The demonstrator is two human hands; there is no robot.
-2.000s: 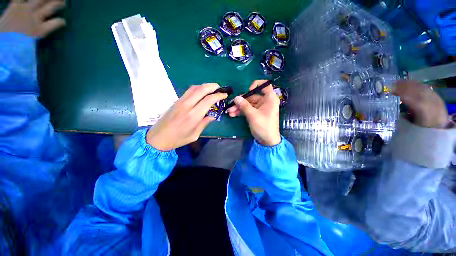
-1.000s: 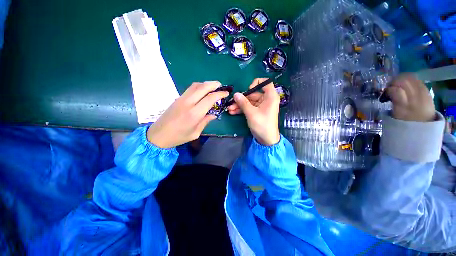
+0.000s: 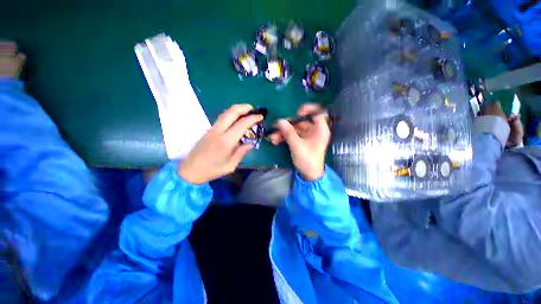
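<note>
My left hand (image 3: pixel 216 148) holds a round dark watch housing (image 3: pixel 254 134) near the bench's front edge. A black round display module (image 3: pixel 258 111) stands tilted at its upper side, under my fingertips. My right hand (image 3: pixel 302 139) holds thin black tweezers (image 3: pixel 304 119), pointing left toward the housing. The tweezers are blurred, and I cannot tell whether their tip touches the housing. The inside of the housing is partly hidden by my left fingers.
Several open housings (image 3: pixel 276 70) lie ahead of my hands on the green bench (image 3: pixel 107 101). White strips (image 3: pixel 178 110) lie left. A tall stack of clear blister trays (image 3: pixel 368 142) stands right. Neighbours' sleeves (image 3: pixel 35 160) show on both sides.
The view has shifted and is blurrier. My hands keep the same hold on housing and tweezers. The right neighbour's hand has moved away from the trays. The left neighbour's arm is back in view.
</note>
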